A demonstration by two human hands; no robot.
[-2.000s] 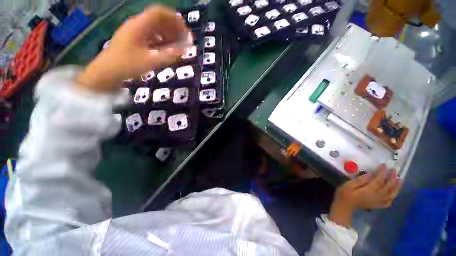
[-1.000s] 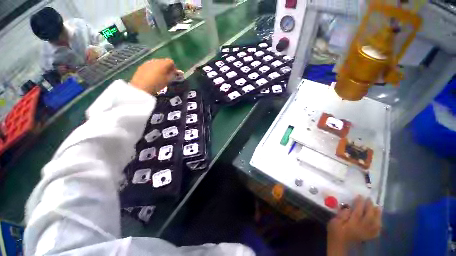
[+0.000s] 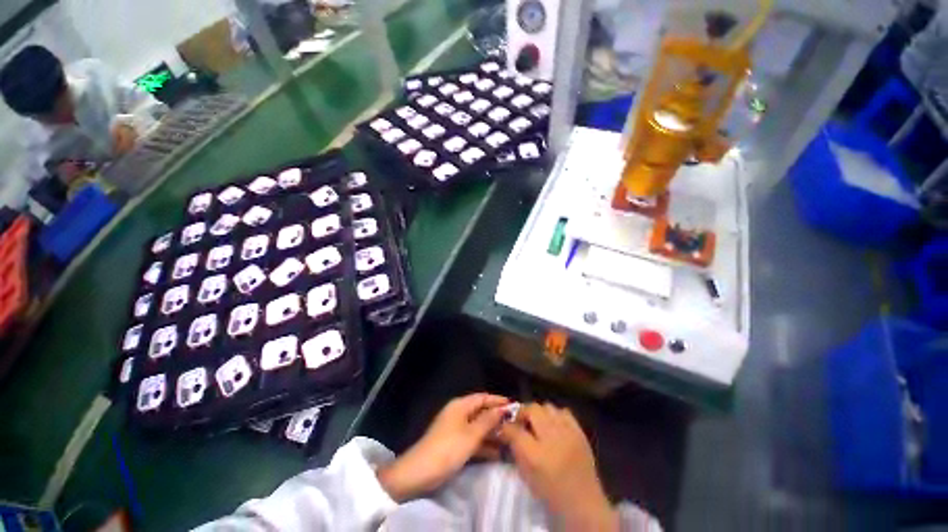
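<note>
My left hand [image 3: 449, 445] and my right hand [image 3: 553, 449] meet in front of my smock at the bottom centre. Their fingertips hold one small white housing [image 3: 510, 413] between them; the fingers hide most of it. A black blister tray [image 3: 249, 407] with rows of white housings lies at the left, on top of other trays. The white press base [image 3: 525, 291] stands ahead to the right. The gold-orange press head [image 3: 653, 145] is over the left fixture nest [image 3: 637, 203]. The right fixture nest [image 3: 681, 243] shows its dark centre.
More filled trays [image 3: 457, 120] lie further back near the control box [image 3: 531, 36]. A green item [image 3: 558, 236] and a pale rectangular block [image 3: 627, 270] lie on the base. The red button [image 3: 651, 340] is at the front edge. Blue crates [image 3: 858, 187] stand at right. A person [image 3: 78, 109] sits at far left.
My left hand has come back from the tray and my right hand has left the press's front edge; they are now together. The press head now sits down over the left nest.
</note>
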